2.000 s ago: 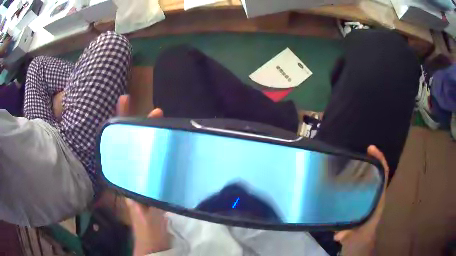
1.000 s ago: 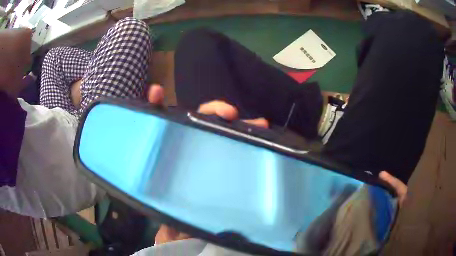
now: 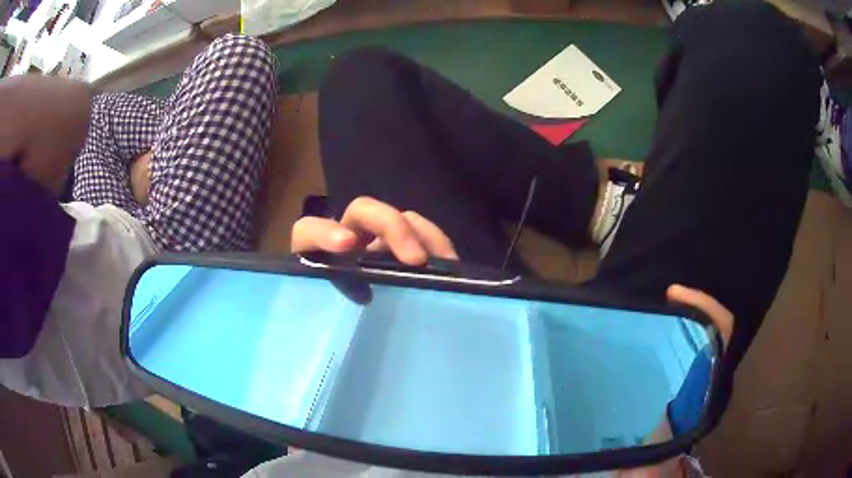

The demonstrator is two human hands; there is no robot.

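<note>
A long black mirror dash cam (image 3: 425,369) lies across my lap area, its blue reflective glass facing me. A thin dark rod (image 3: 520,224) stands up from its far edge, beside a pale strip. My left hand (image 3: 372,231) grips the far edge left of the middle, fingertips over the edge; the rest is hidden behind the unit. My right hand (image 3: 699,308) holds the right end, with fingers at the upper corner and a blurred part below the lower edge.
My legs in dark trousers (image 3: 733,140) are spread beyond the unit. A white card (image 3: 563,86) with a red part lies on the green floor (image 3: 448,56). A person in checked trousers (image 3: 215,140) sits at left. White boxes (image 3: 140,33) stand at upper left.
The mirror unit has gone from a steep slant to nearly level, its left end moving down and right end up. The fingers at the far edge have shifted left along it. Reflections have changed.
</note>
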